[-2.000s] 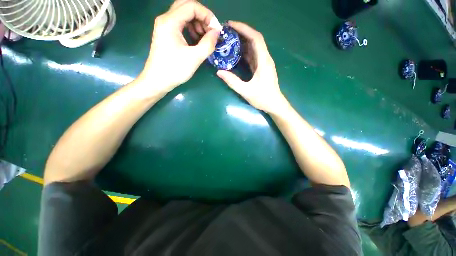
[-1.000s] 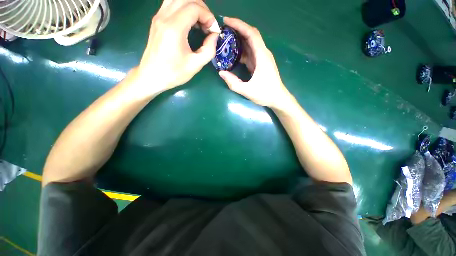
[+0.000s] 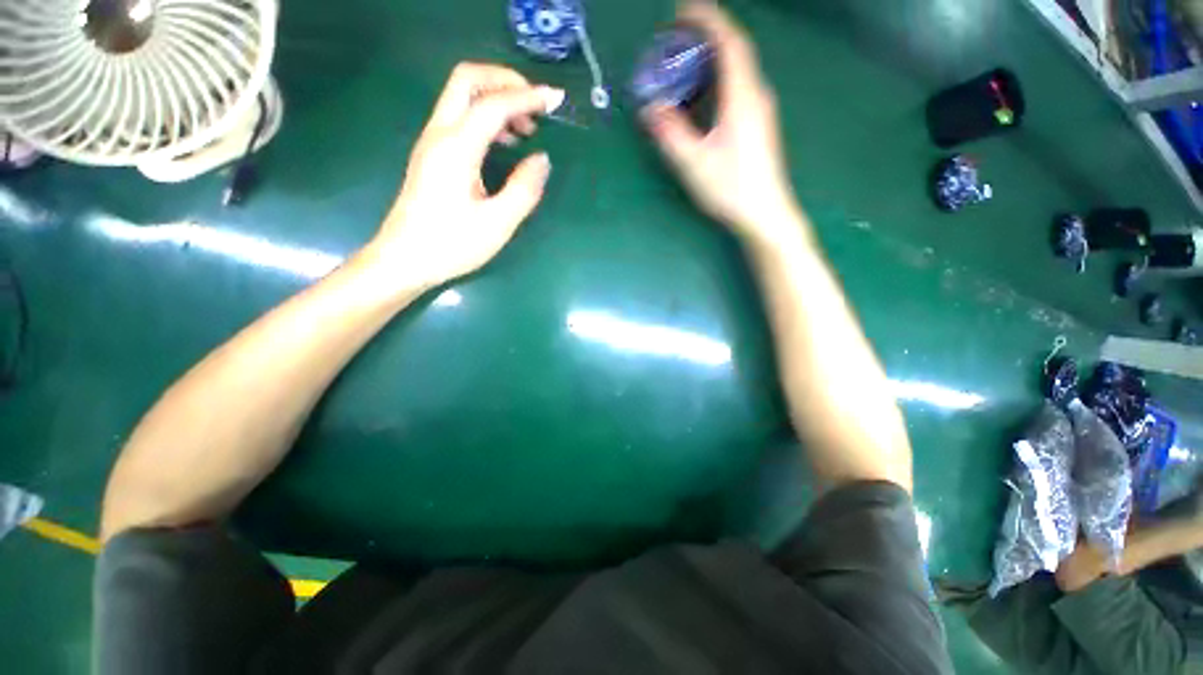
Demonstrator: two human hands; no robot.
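Note:
My right hand [image 3: 719, 132] holds a blue patterned round unit [image 3: 673, 69] at the top centre; hand and unit are blurred. My left hand [image 3: 475, 185] is apart from it, thumb and fingers spread. A small white piece [image 3: 553, 99] shows at its fingertips, with a faint thin line beyond it; whether it is held or worn I cannot tell. A second blue unit [image 3: 546, 24] with a pale centre lies at the top edge between the hands. A white cord [image 3: 590, 59] trails from it to a small ring [image 3: 600, 96].
A white fan [image 3: 125, 79] stands upper left. Black blocks [image 3: 975, 108] and more blue units [image 3: 960, 182] lie at the right on the green bench [image 3: 528, 435]. Full clear bags [image 3: 1036, 501] lie lower right beside another person's arm [image 3: 1148, 543].
The blue unit has moved right and up in my right hand, away from my left hand, whose fingers have opened. The second blue unit with its cord now shows at the top.

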